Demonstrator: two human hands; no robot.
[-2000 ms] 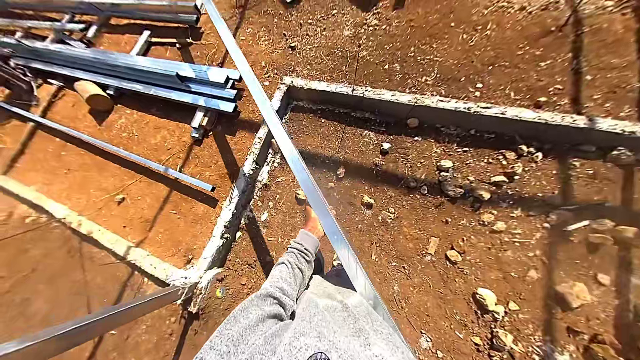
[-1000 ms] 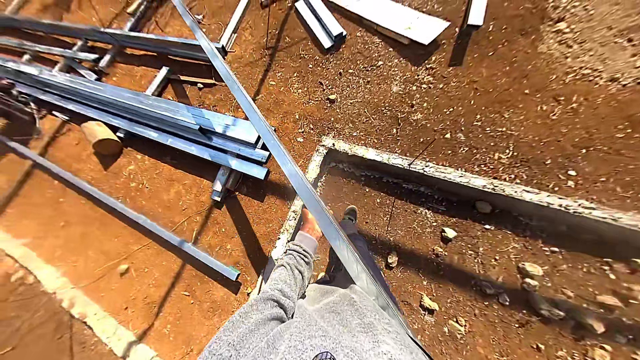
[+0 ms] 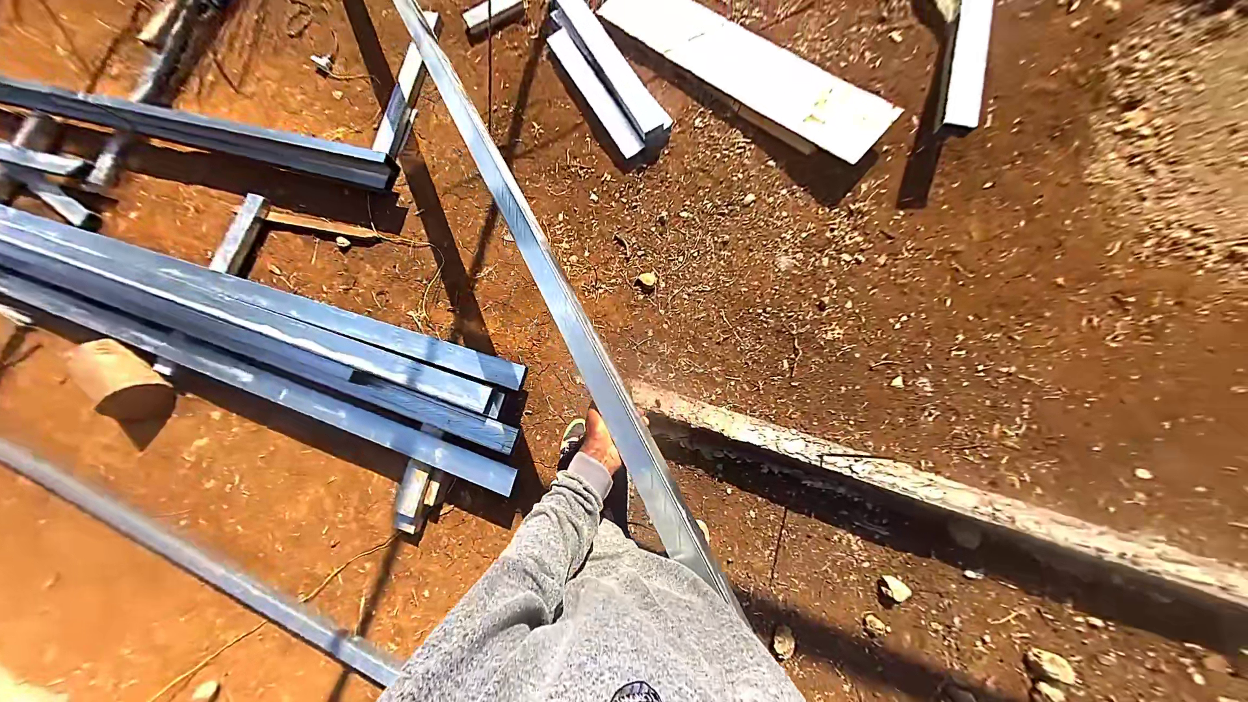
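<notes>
My left hand [image 3: 601,441] grips a long galvanized steel channel [image 3: 577,336] from its left side, at the end of a grey sweatshirt sleeve. The channel runs from the top left of the view down past my body on the right, above the ground. Part of the hand is hidden behind the metal. My right hand does not show. A shoe [image 3: 572,439] is visible just left of the hand.
Stacked steel profiles [image 3: 292,341] rest on supports at left, beside a cut log [image 3: 112,375]. A single steel length [image 3: 195,556] lies lower left. A low concrete kerb [image 3: 877,478] crosses at right, with stones [image 3: 892,590] below it. White boards [image 3: 751,68] lie ahead.
The view has moved forward, past the corner of the concrete kerb. My left hand has kept its hold on the steel channel. The white boards, out of view two seconds ago, now show more fully.
</notes>
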